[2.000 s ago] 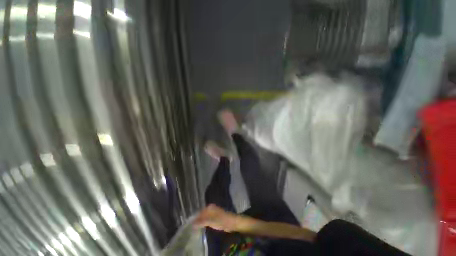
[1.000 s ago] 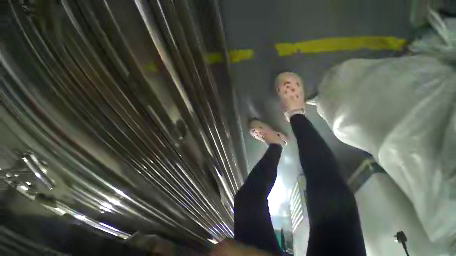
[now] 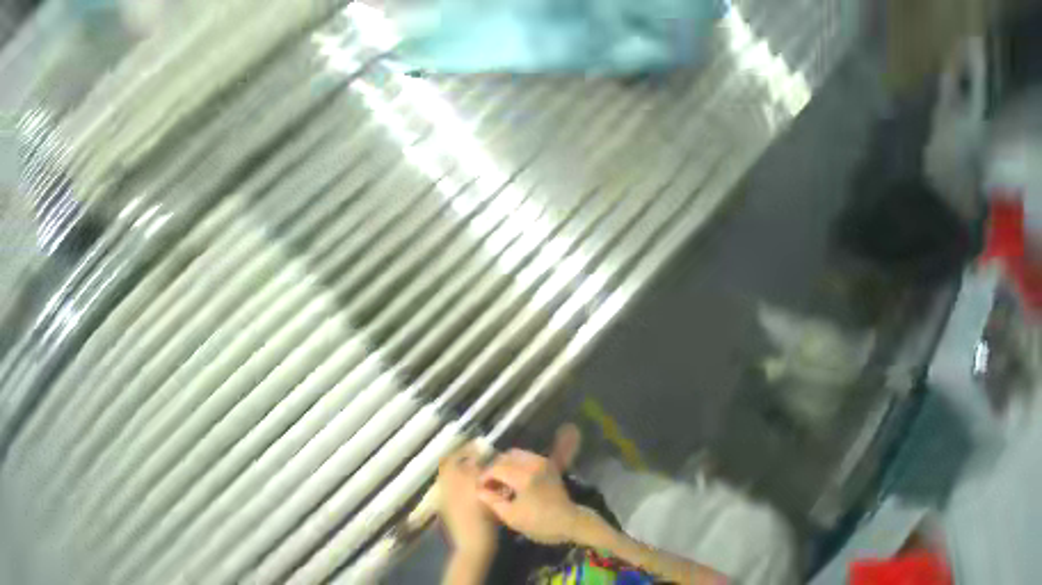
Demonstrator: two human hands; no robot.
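White cloth [image 3: 286, 377] lies in long parallel ridges over shiny metal tubes [image 3: 503, 206] in the head view. The tubes are bare beyond its edge. My left hand [image 3: 463, 497] is at the cloth's near corner, by the outermost tube, with its fingertips closed on the cloth edge. My right hand [image 3: 528, 494] is beside it and touches it, fingers bent. A small dark reddish spot shows between the hands; I cannot tell what it is. Both hands are somewhat blurred, and whether the right holds anything is unclear.
Blue-green cloth [image 3: 560, 34] lies across the tubes at the top. Cream cloth [image 3: 206, 91] covers tubes at the upper left. A pale bundle [image 3: 720, 526] is on the lower right, near a red object [image 3: 903, 569]. Grey floor [image 3: 697, 343] with a yellow line lies beside the rack.
The view has swung from the floor and my legs up to the rack. The ridged white cloth and blue-green cloth have come into view. Both hands now show together at the cloth's corner.
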